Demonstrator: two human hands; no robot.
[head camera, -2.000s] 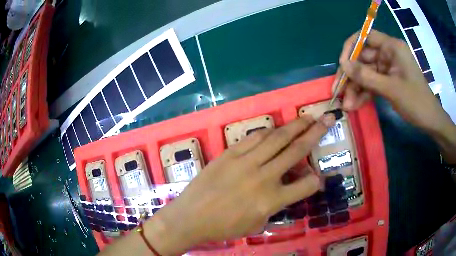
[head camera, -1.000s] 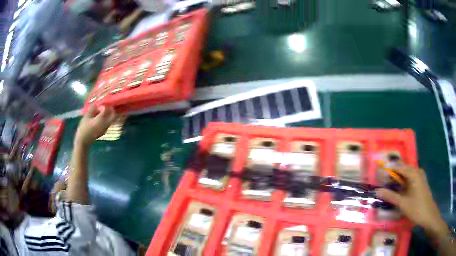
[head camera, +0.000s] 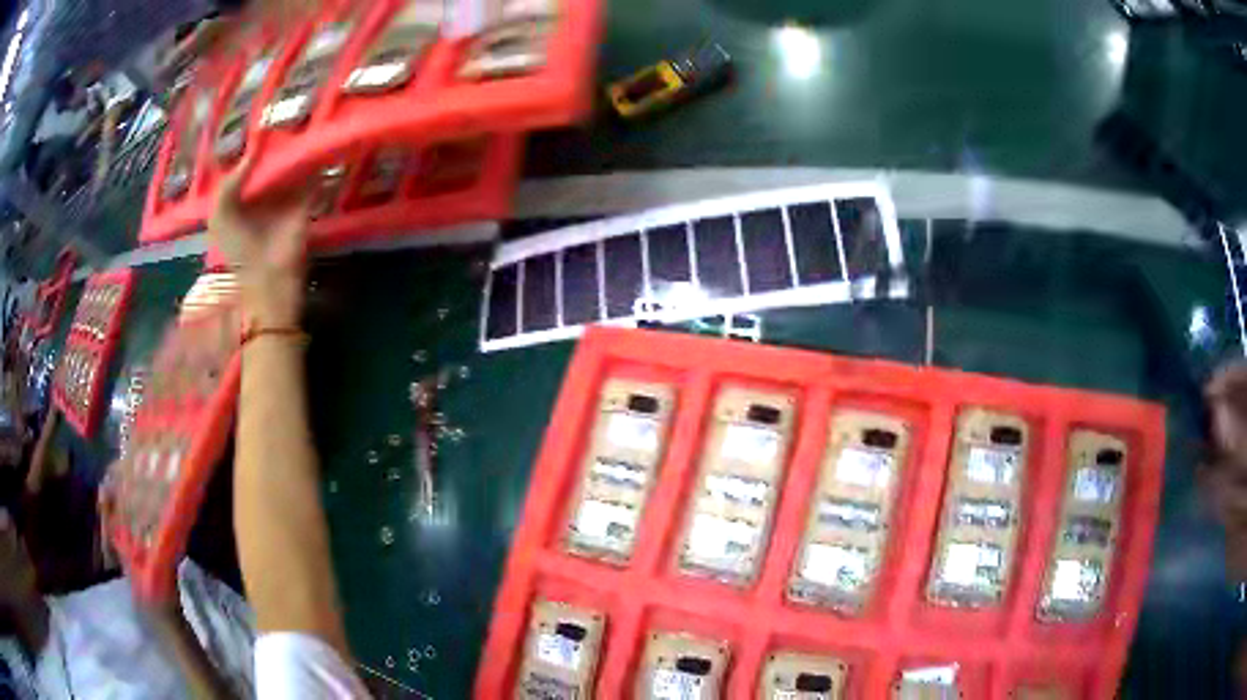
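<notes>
A red-orange foam tray lies in front of me, with gold-tan open-backed phones in two rows; the lower row is cut off by the frame. My left hand, with a thin band at the wrist, is at the upper left. It grips the near edge of another foam tray, which is tilted and raised above a further tray. Its fingers are partly hidden and blurred. My right hand is blurred and cut off at the right edge; what it holds cannot be told.
A white-edged sheet of large black rectangles lies beyond the near tray. A yellow and black object is at top centre. Small pale loops are scattered left of the tray. A person in white is at lower left beside a tilted red tray.
My left hand has taken hold of the upper-left tray, which has risen nearer. The film with black pads is gone from the near tray. My right hand has moved off to the right edge.
</notes>
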